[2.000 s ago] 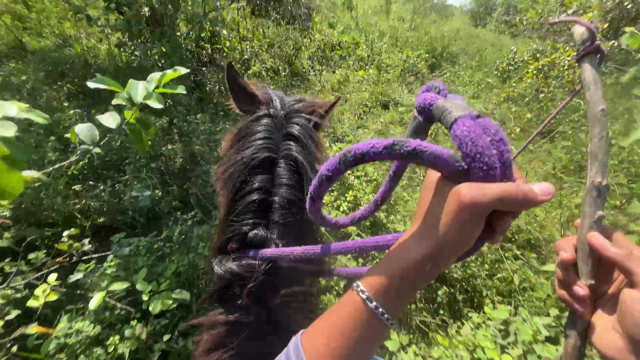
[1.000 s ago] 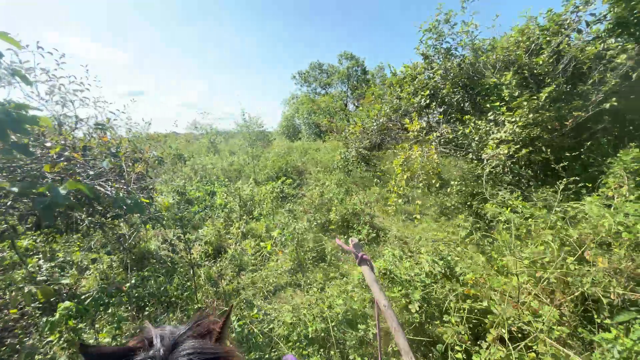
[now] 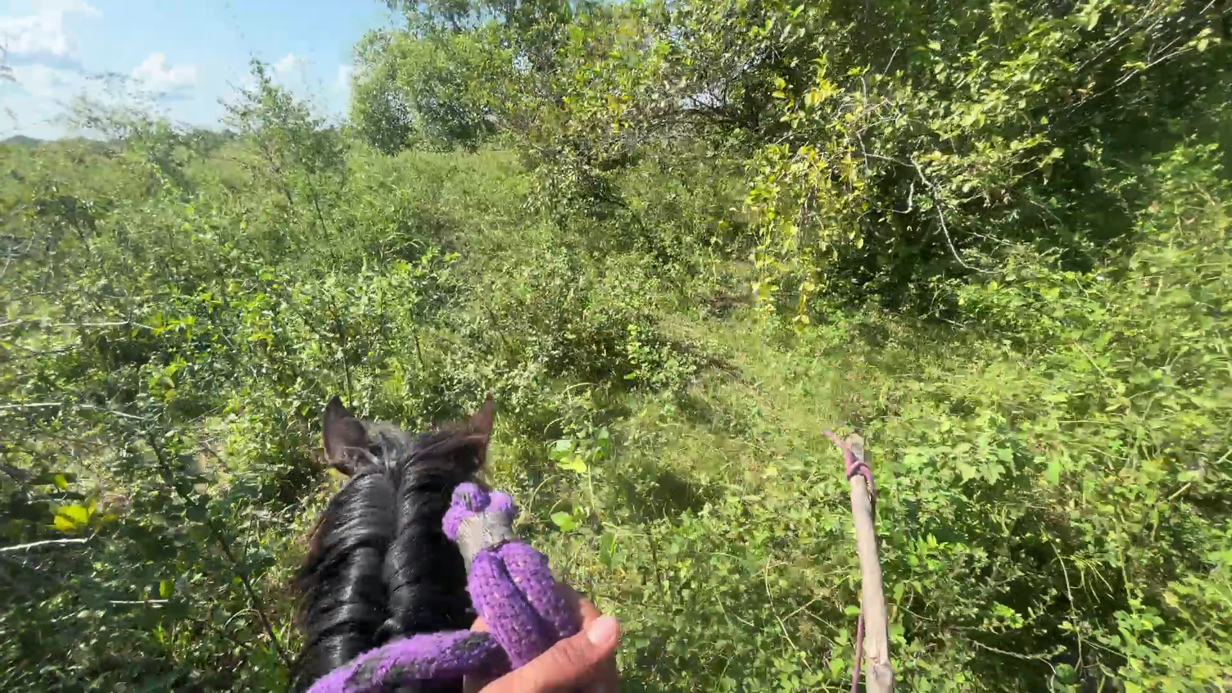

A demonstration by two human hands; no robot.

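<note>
At the bottom middle, my left hand [image 3: 568, 659] is closed around a thick purple rope rein [image 3: 520, 592], with grey tape binding its strands above the thumb. The rein's lower loop crosses in front of the dark mane of a horse [image 3: 385, 549], whose two ears stand up at the lower left. To the right, a wooden stick [image 3: 869, 568] rises from the bottom edge, a reddish cord [image 3: 857, 469] tied around its top and hanging along its left side. My right hand is outside the view, so its hold on the stick is hidden.
Dense green undergrowth [image 3: 577, 356] surrounds the horse on both sides. A leafy tree [image 3: 828, 173] with low, bare twigs and yellowish leaves stands ahead to the right. Low grass [image 3: 799, 385] runs between the bushes, and a thin pale branch [image 3: 48, 545] lies at the left.
The view tipped up and then partly down again. My left hand and the rein, out of view or barely showing one second ago, show again. My right hand, visible two seconds ago, is out of view.
</note>
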